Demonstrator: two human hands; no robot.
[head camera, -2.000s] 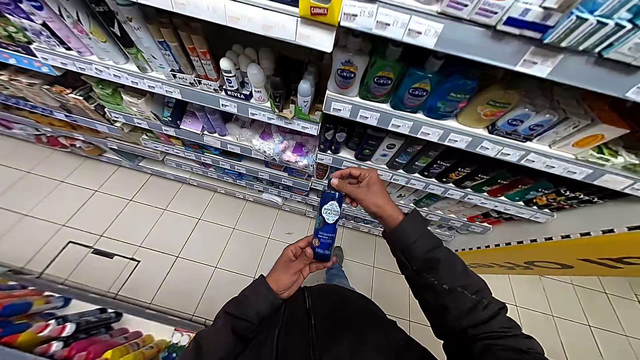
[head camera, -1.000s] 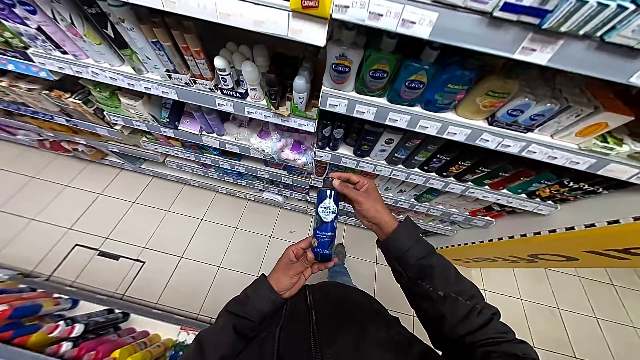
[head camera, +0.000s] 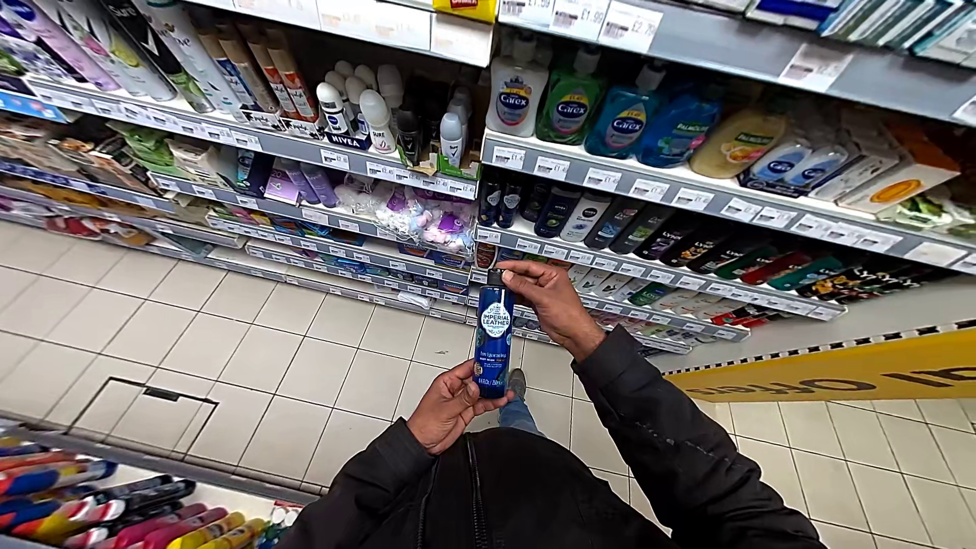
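A blue Imperial Leather body wash bottle (head camera: 493, 343) stands upright before my chest, its front label facing me. Around its base my left hand (head camera: 451, 408) is closed, thumb at the side and fingers partly hidden beneath and behind. My right hand (head camera: 553, 301) grips the black cap (head camera: 496, 277) at the top between thumb and fingers. Beyond the bottle, dark shower gel bottles (head camera: 557, 212) stand on a shelf, among them two small dark blue ones (head camera: 509, 204) near its left end.
Carex pump bottles (head camera: 573, 105) fill the shelf above, with roll-on deodorants (head camera: 377, 118) to the left. A yellow sign (head camera: 831, 374) juts out at the right. Another shelf with colourful bottles (head camera: 152, 526) lies at the lower left. Pale floor tiles (head camera: 290, 381) extend between the shelves.
The bottle, tilted slightly in the earliest frame, is more upright now with its label turned more toward me. Both hands have stayed on it.
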